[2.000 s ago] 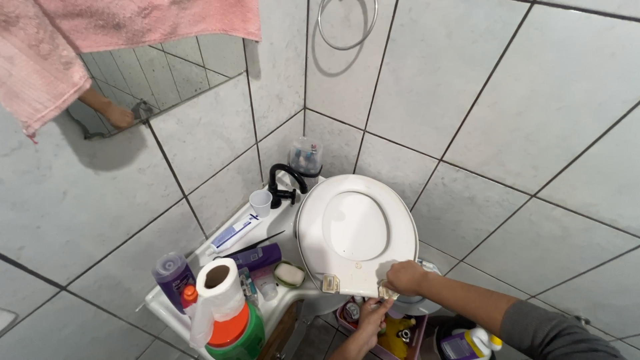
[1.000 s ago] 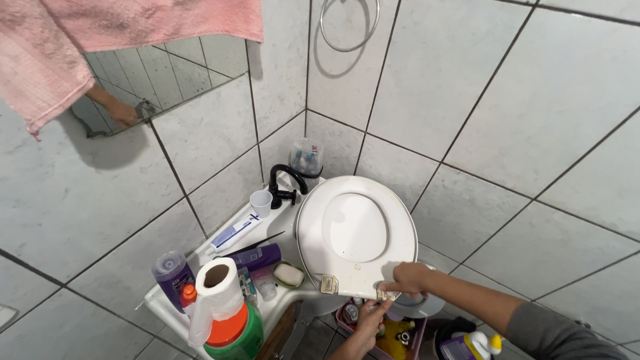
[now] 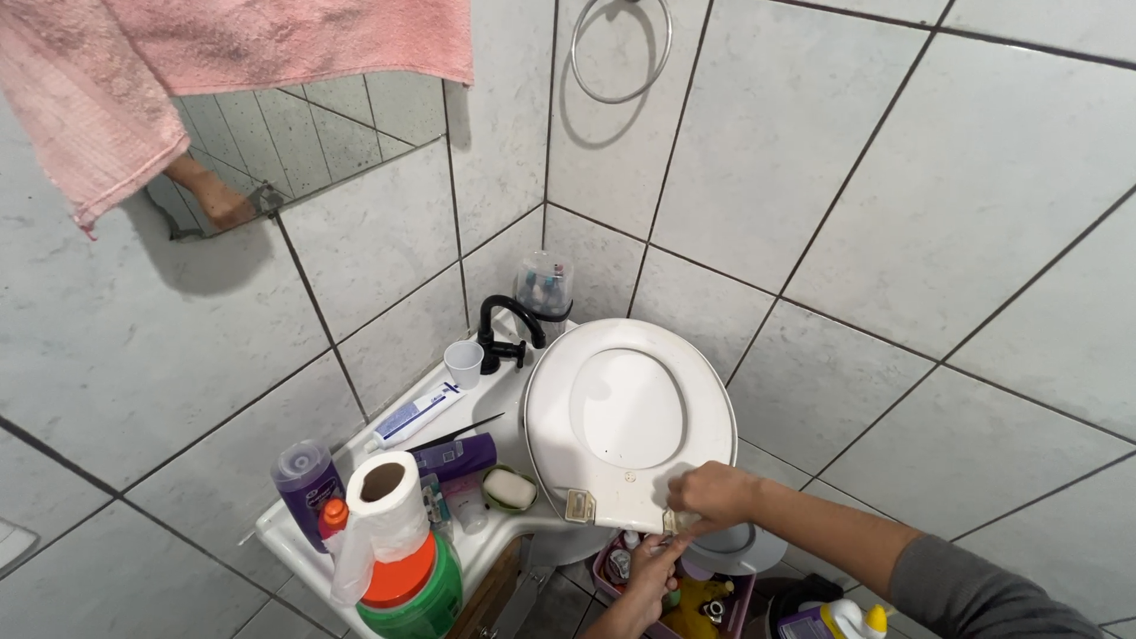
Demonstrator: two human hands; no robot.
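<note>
A white toilet seat with its lid (image 3: 628, 417) rests over the basin of a corner sink, hinge end toward me. Two yellowed hinge mounts sit at that end; the left one (image 3: 579, 506) shows fully. My right hand (image 3: 714, 499) is closed at the right hinge mount, its fingers hiding most of it. Just below, my left hand (image 3: 652, 568) has its fingertips pinched at the underside of the same mount. Whether a small part or tool is between the fingers cannot be seen.
Around the white sink rim (image 3: 506, 532) stand a toilet paper roll (image 3: 399, 506), a green jar (image 3: 422, 590), purple bottles, toothpaste (image 3: 414, 415), a plastic cup (image 3: 463, 364), soap (image 3: 510, 488) and a black faucet (image 3: 510, 328). Below are a pink basket (image 3: 608, 586) and a cleaner bottle (image 3: 821, 621).
My right hand has shifted slightly at the right hinge mount. The seat and my left hand are in about the same place.
</note>
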